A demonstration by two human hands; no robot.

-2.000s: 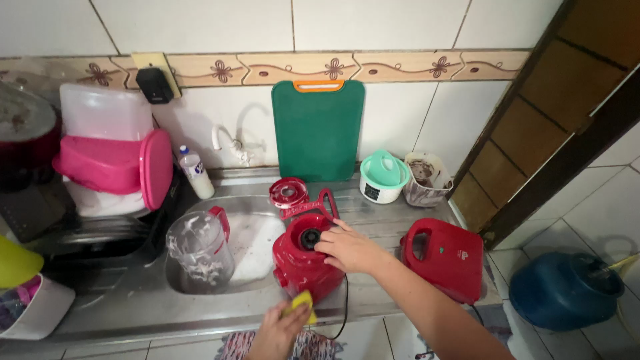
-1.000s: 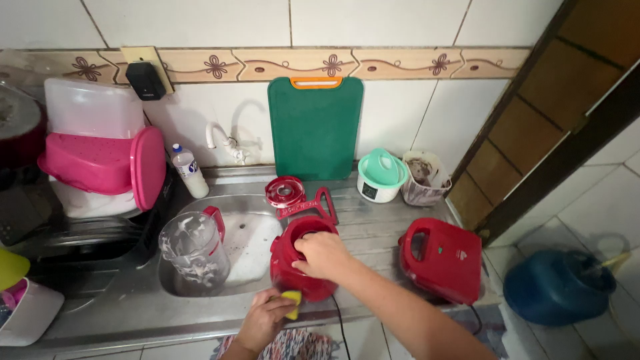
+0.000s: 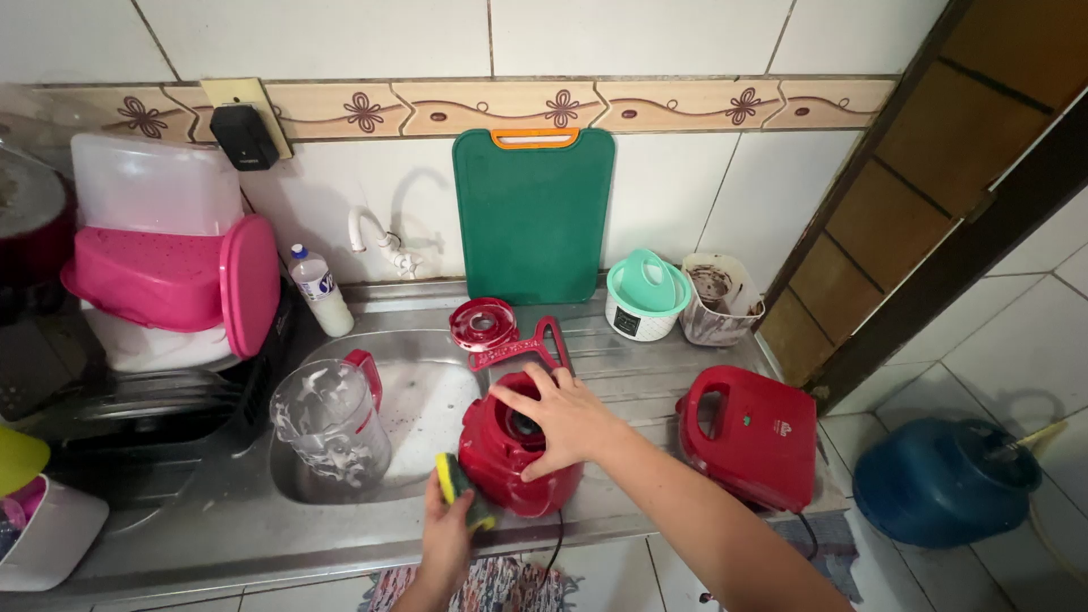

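Observation:
A red blender base (image 3: 520, 459) stands on the steel counter at the right edge of the sink. My right hand (image 3: 557, 416) grips its top rim, fingers spread across the round opening. In my left hand (image 3: 448, 518) is a yellow and green sponge (image 3: 461, 491), held against or close to the base's lower left side. A clear blender jug with a red handle (image 3: 336, 425), streaked with foam, leans in the sink basin. Behind the base lie a foamy red round lid (image 3: 483, 324) and a red plastic handle-like part (image 3: 527, 347).
A red sandwich maker (image 3: 750, 438) sits at the right, near a teal-lidded pot (image 3: 648, 297) and a soiled container (image 3: 721, 306). A green cutting board (image 3: 535, 221) leans on the wall. Detergent bottle (image 3: 321, 293) and dish rack (image 3: 255, 387) are left; a cord hangs in front.
My right hand has drawn back from deep in the base's opening to its rim. My left hand with the sponge has moved up along the base's left side.

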